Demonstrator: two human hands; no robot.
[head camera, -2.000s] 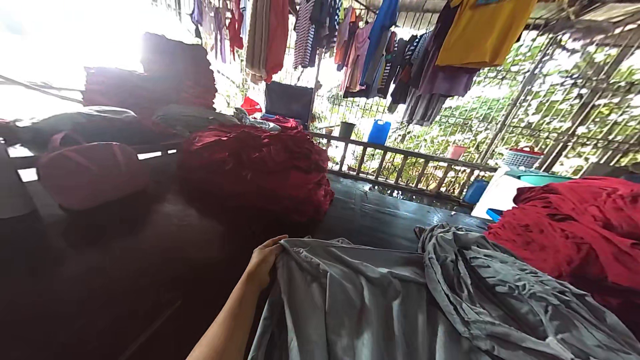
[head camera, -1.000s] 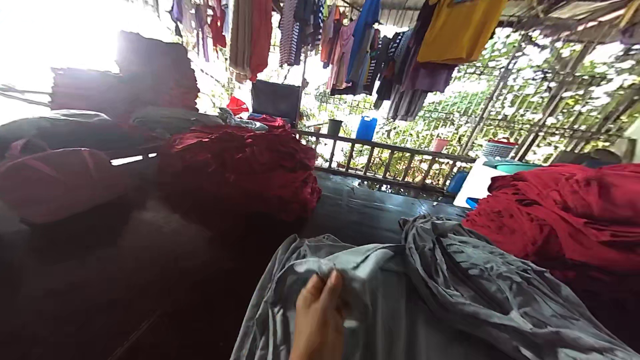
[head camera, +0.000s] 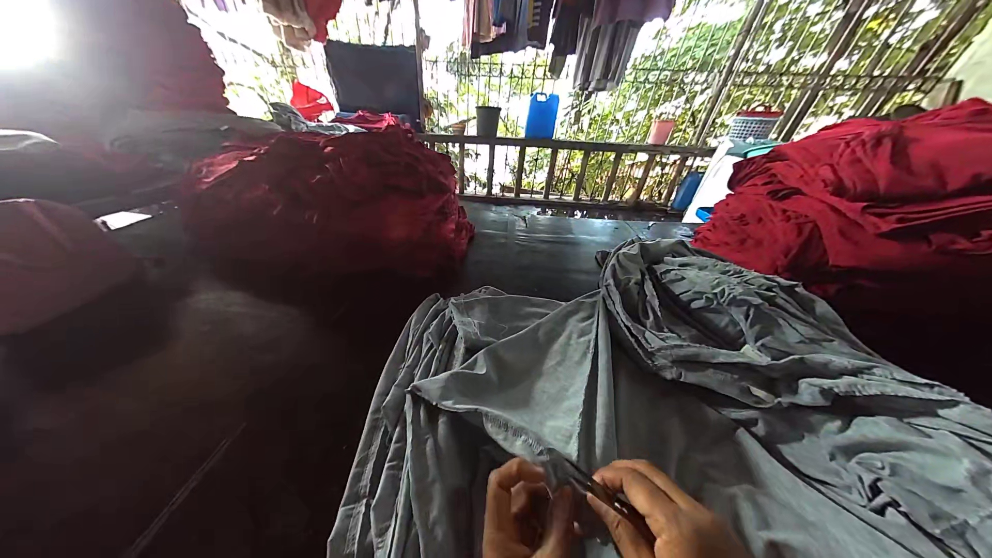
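Grey cloth (head camera: 535, 364) with stitched, overlocked edges lies in folds on the dark tabletop. At the bottom middle my left hand (head camera: 527, 508) pinches a seam edge of it between the fingers. Close beside it on the right, my right hand (head camera: 659, 508) holds a small dark metal tool (head camera: 601, 492), its narrow tip at the seam by my left fingers; the kind of tool cannot be told for sure. A bunched heap of the same grey cloth (head camera: 728, 318) rests to the right of both hands.
A pile of red cloth (head camera: 333, 194) stands on the dark table (head camera: 232, 403) at the back left, another red pile (head camera: 868, 186) at the right. A pinkish rounded item (head camera: 54, 256) lies at the far left. Behind are a wooden railing (head camera: 566, 147), a blue jug (head camera: 542, 116) and hanging clothes (head camera: 604, 39).
The single hand on the grey cloth is now joined by a second, and both are together at a seam with a dark tool. The view has tilted down.
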